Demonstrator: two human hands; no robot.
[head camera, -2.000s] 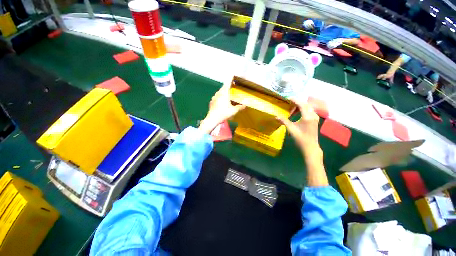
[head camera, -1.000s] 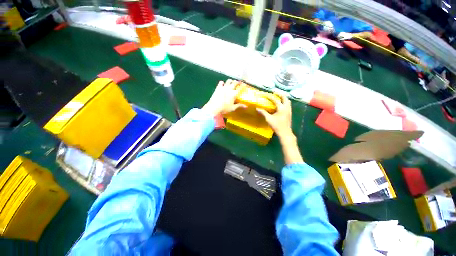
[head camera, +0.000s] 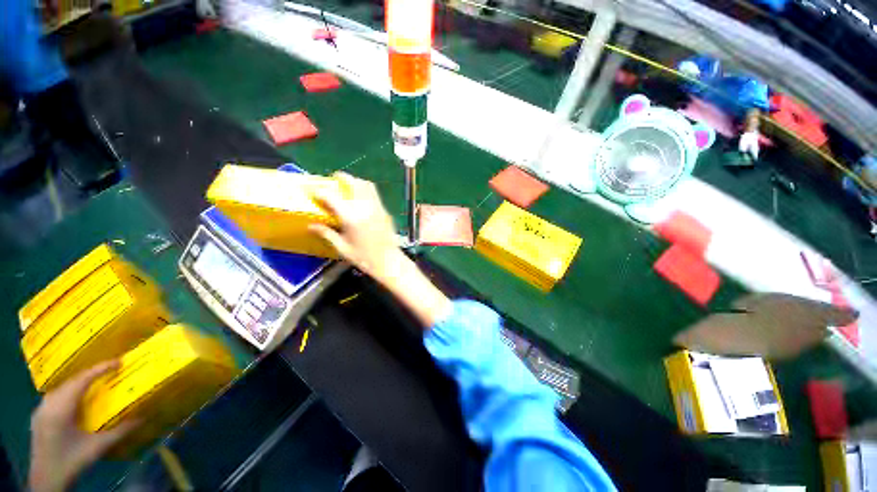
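Observation:
My right hand (head camera: 361, 226) grips the end of a closed yellow carton (head camera: 274, 207) on or just above the blue pan of the weighing scale (head camera: 236, 279); contact with the pan is hard to tell. My left hand (head camera: 67, 432), partly cut off by the lower left of the picture, holds a second yellow carton (head camera: 159, 384), slightly blurred. It is beside several upright closed cartons (head camera: 82, 312). Another closed carton (head camera: 529, 245) lies on the green surface. Flat dark grey pieces (head camera: 548, 375) lie on the black mat, partly hidden by my right sleeve.
The signal tower light (head camera: 410, 96) stands behind the scale. Red pads (head camera: 688, 274) lie about the green surface. A fan (head camera: 644, 159) stands on the white ledge. An open carton (head camera: 736, 394) with white contents is at right, another at the edge. People are at the far line and upper left.
The view has turned left. My hands have parted: the right has brought a carton to the scale, and the left now holds one by the stack. The carton earlier standing on the scale has left it.

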